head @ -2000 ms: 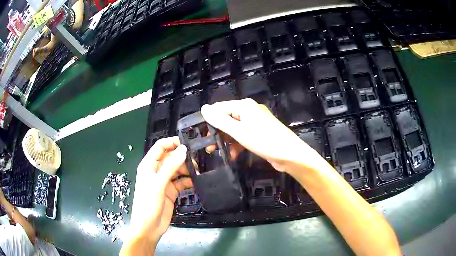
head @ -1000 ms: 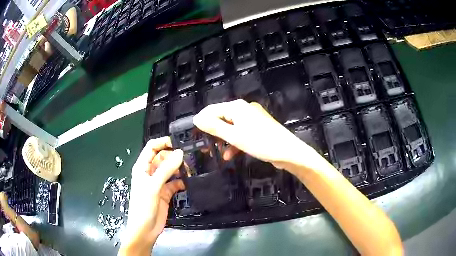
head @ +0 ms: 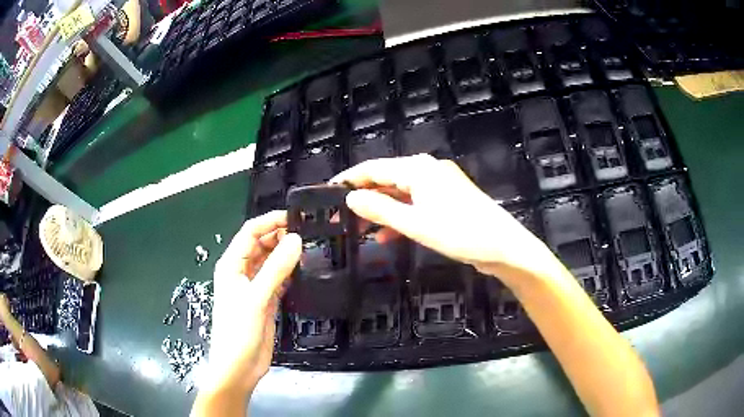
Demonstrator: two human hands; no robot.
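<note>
A black phone housing point(head: 321, 289) is held between both hands above the left part of the blister tray point(head: 489, 153), its end with small openings away from me. My left hand point(head: 259, 273) grips its left edge. My right hand point(head: 416, 204) has fingers at its upper right corner; whether a small part is pinched there is hidden. The tray holds three rows of phone-shaped pockets, most with dark housings. One middle-row pocket looks plain and dark. Loose small parts point(head: 189, 313) lie scattered on the green bench left of the tray.
A cream round fan point(head: 71, 242) and a dark slab with pale edge point(head: 86, 318) are at the left. Another tray point(head: 220, 41) is at the upper left, with a red strip point(head: 326, 34) beside it. Tan board point(head: 714, 84) lies at the right. Another person's arm point(head: 28, 342) shows lower left.
The housing has turned more upright in my hands and its face looks darker. My right fingers have shifted slightly at its upper corner. The view has moved a little.
</note>
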